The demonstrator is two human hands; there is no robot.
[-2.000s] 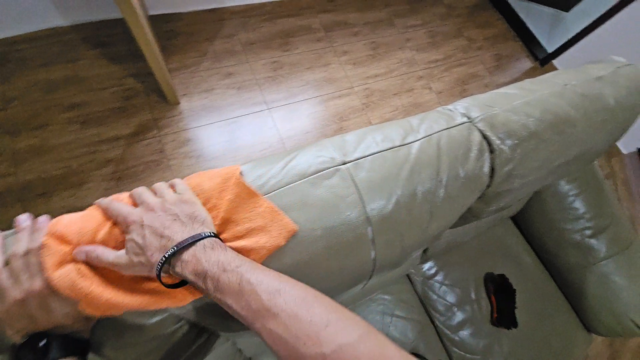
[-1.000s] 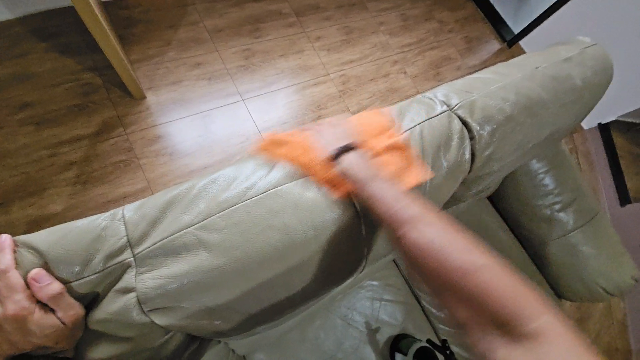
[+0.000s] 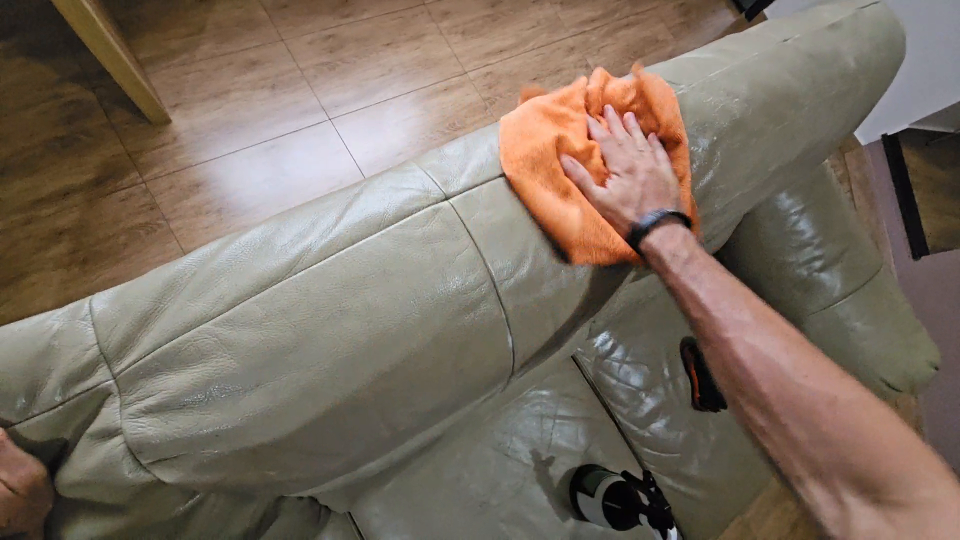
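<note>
My right hand [image 3: 630, 172] lies flat, fingers somewhat spread, on an orange cloth [image 3: 555, 161]. The cloth is bunched over the top of the backrest of a greenish-grey leather sofa [image 3: 337, 315], and a dark band circles my right wrist. At the lower left edge, my left hand [image 3: 21, 487] rests against the sofa back; its fingers are mostly cut off by the frame. On the seat below stands a spray bottle [image 3: 607, 495] with a dark body and a pale label. A dark brush [image 3: 701, 375] with an orange part lies on the seat, partly hidden by my right forearm.
Behind the backrest is a wood-look tiled floor [image 3: 225, 135], with a wooden leg [image 3: 112, 60] standing at the upper left. The sofa's armrest [image 3: 817, 277] is at the right. A dark-edged object [image 3: 907, 195] lies beyond it, near a pale wall.
My right hand has moved the orange cloth rightward along the top of the backrest. My left hand, beside the cloth two seconds ago, is now apart from it at the left.
</note>
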